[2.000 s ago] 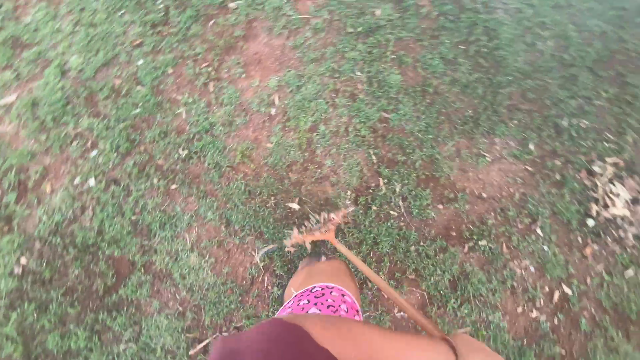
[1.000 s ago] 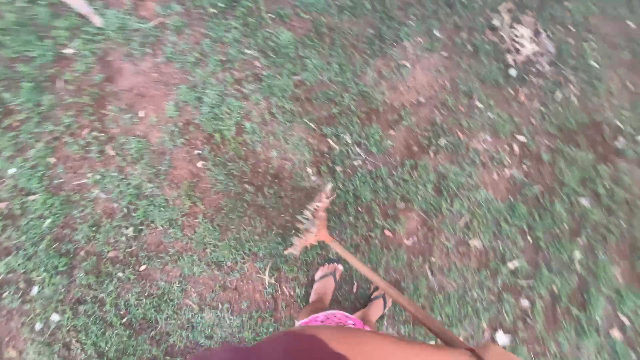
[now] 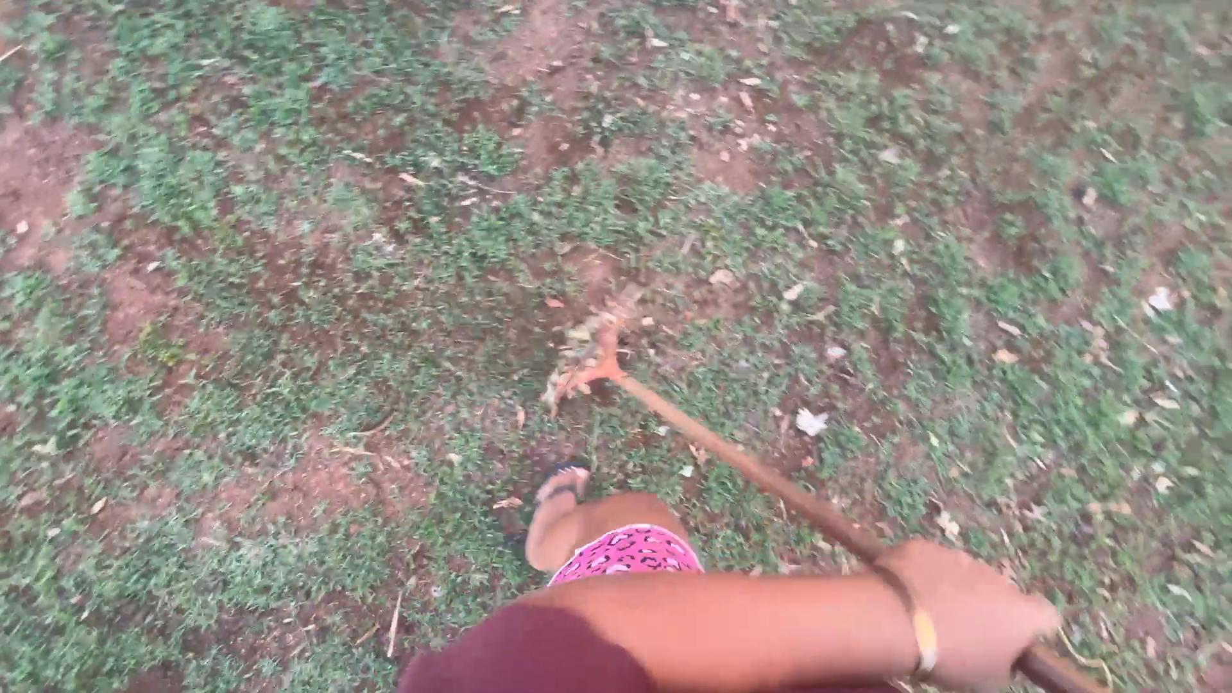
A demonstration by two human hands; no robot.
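Note:
My left hand [image 3: 972,616], with a band on its wrist, is closed around the wooden handle of a rake [image 3: 741,462] at the lower right. The arm in a maroon sleeve reaches across from the left. The handle slants up and left to the orange rake head [image 3: 604,361], which touches the ground near the middle. Pale dry leaves [image 3: 577,371] are bunched at its tines, partly blurred. My right hand is out of view.
Patchy grass and reddish bare soil [image 3: 318,481] surround the rake, with scattered dry leaves and a whitish leaf [image 3: 810,422] right of the head. A foot in a dark sandal [image 3: 563,481] stands just below the rake head, beside pink patterned clothing [image 3: 630,553].
The view has shifted over the ground. One second ago both sandaled feet showed; now one does. The left hand, formerly mostly cut off at the frame's edge, now shows on the handle.

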